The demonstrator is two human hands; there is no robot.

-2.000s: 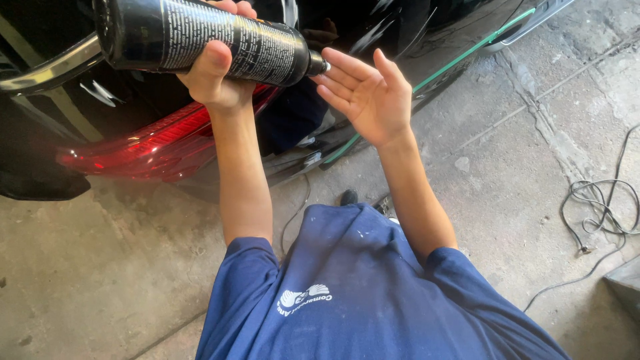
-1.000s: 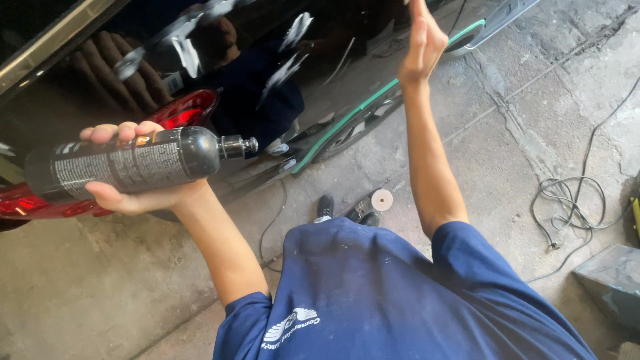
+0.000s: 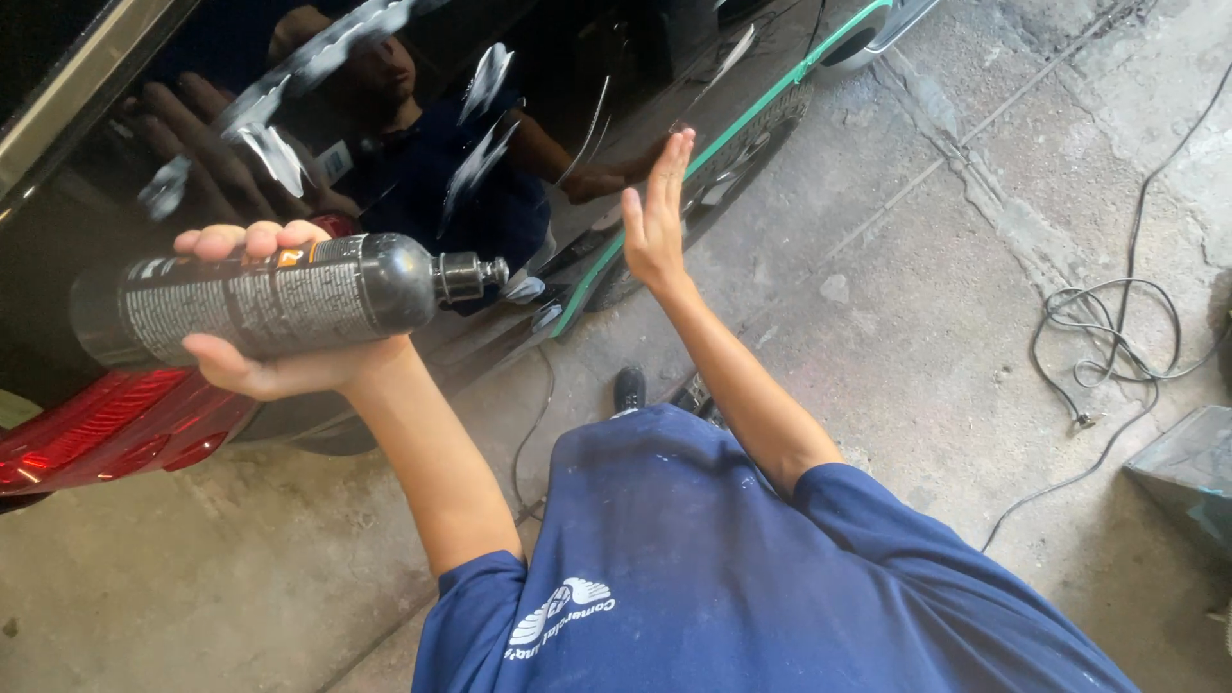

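Note:
My left hand [image 3: 289,356] grips a black plastic squeeze bottle [image 3: 395,289] with a printed label, held sideways with its nozzle pointing right. The bottle is in front of a glossy black car body panel [image 3: 404,192]. White smears of paste [image 3: 279,159] streak that panel in several places. My right hand [image 3: 659,217] has its fingers extended close together, with nothing held, at the lower part of the panel near green masking tape [image 3: 741,125]. Whether its fingertips touch the panel I cannot tell. A red tail light [image 3: 115,423] lies below the bottle.
The car's wheel [image 3: 736,164] stands beyond the green tape. On the concrete floor [image 3: 905,289] at the right lies a tangled black cable [image 3: 1121,342] with a plug, near a grey box-like object [image 3: 1189,472]. Another cable [image 3: 534,423] runs near my shoe [image 3: 629,387].
Two seconds ago the bottle's nozzle was at my right fingers; the hands are now apart. Since one second ago, my right hand has come lower in view. The view has shifted along the car.

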